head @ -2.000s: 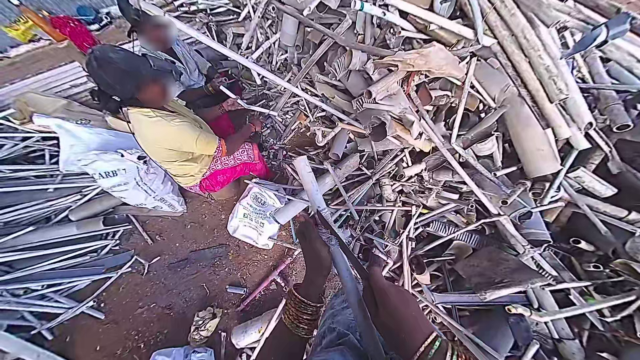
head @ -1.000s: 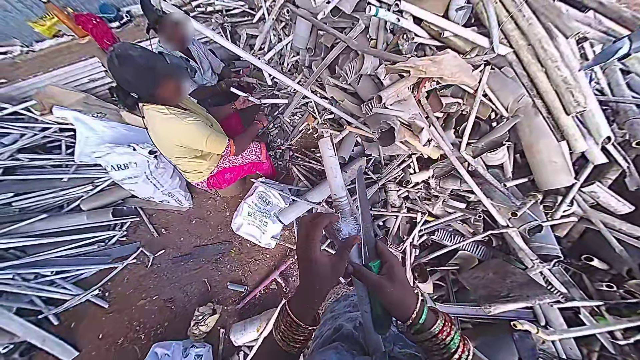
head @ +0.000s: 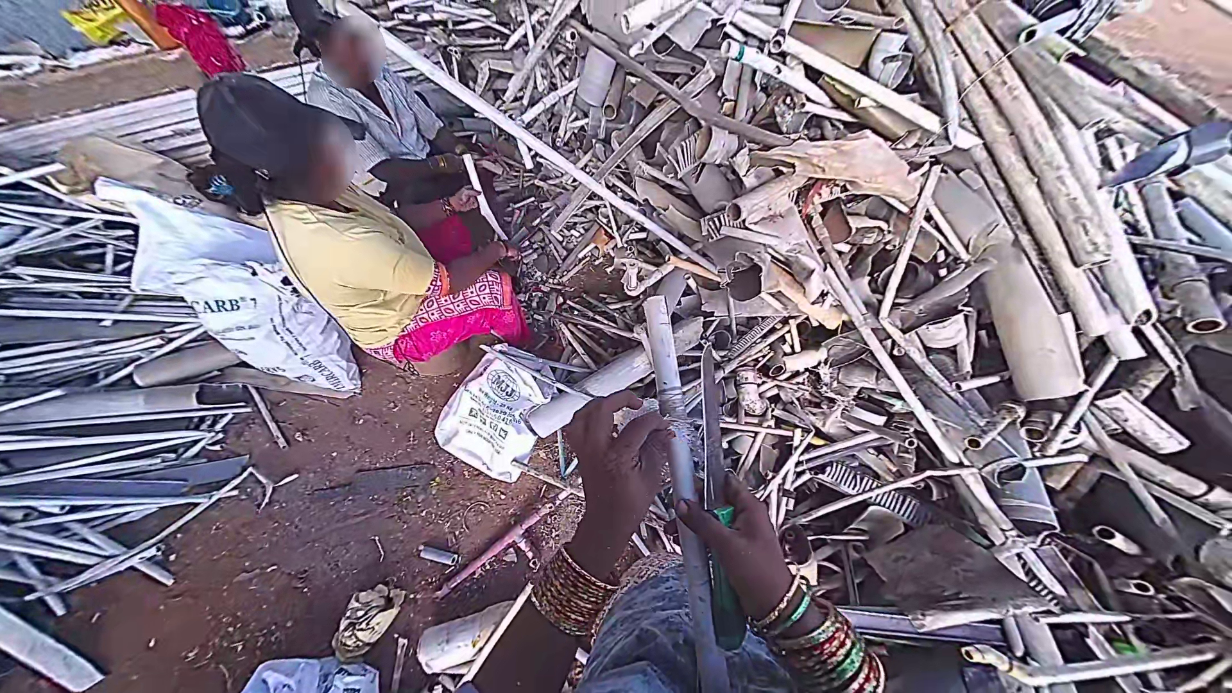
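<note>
A long pale plastic pipe stands upright before me, with whitish wrapping partway up that looks like tape or film. My left hand is beside this wrapping, thumb and finger pinched on a bit of clear film, the other fingers raised. In my right hand is a knife with a green handle, its blade pointing up alongside the pipe; the thumb of that hand rests against the pipe. The pipe's lower end runs down over my lap.
Two people sit at the left, one in a yellow top. A large heap of scrap pipes fills the right. White sacks lie near the people. Bundles of thin pipes lie at far left.
My left hand has come off its grip around the pipe to pinch at the wrapping. The knife, behind or against the pipe two seconds ago, now shows beside it.
</note>
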